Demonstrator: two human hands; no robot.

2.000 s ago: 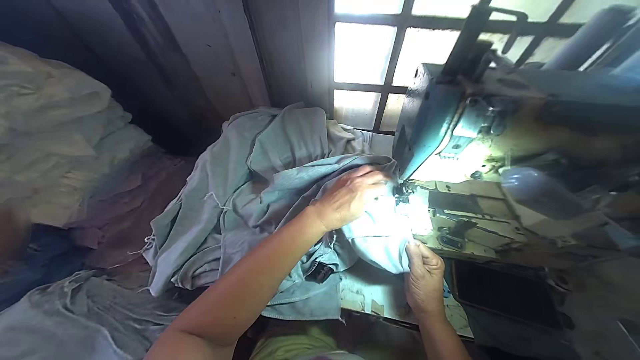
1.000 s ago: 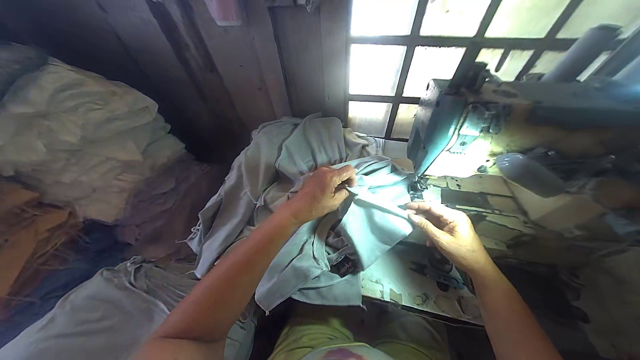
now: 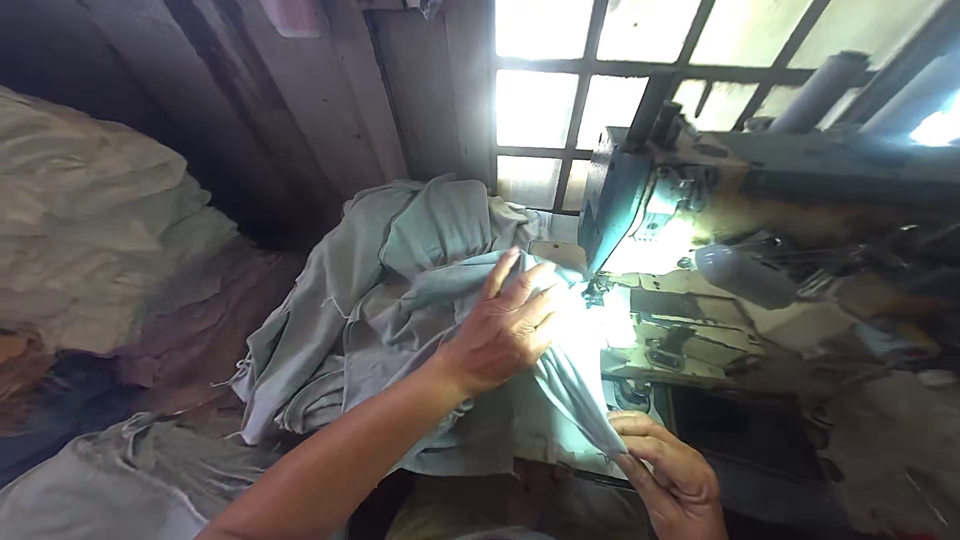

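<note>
Light grey-green fabric (image 3: 435, 225) lies heaped on the bed of an industrial sewing machine (image 3: 622, 195), and part of it reaches the needle area (image 3: 596, 289) under a bright lamp. My left hand (image 3: 510, 326) rests on the cloth with its fingers spread, just left of the needle. My right hand (image 3: 664, 469) pinches a gathered edge of the same fabric between thumb and fingers, nearer to me at the front of the bed. The cloth is pulled into folds between the two hands. Glare hides whether the presser foot is on the fabric.
A large pile of pale cloth (image 3: 82, 217) stands at the left, with more grey cloth (image 3: 127, 480) below it. A barred window (image 3: 540, 105) is behind the machine. Thread cones (image 3: 821, 90) stand at the upper right, and a rounded translucent object (image 3: 742, 274) sits under the machine arm.
My right hand has moved from near the needle down toward the front edge, drawing the cloth's edge along. My left hand, which was gripping the cloth, now lies spread over it.
</note>
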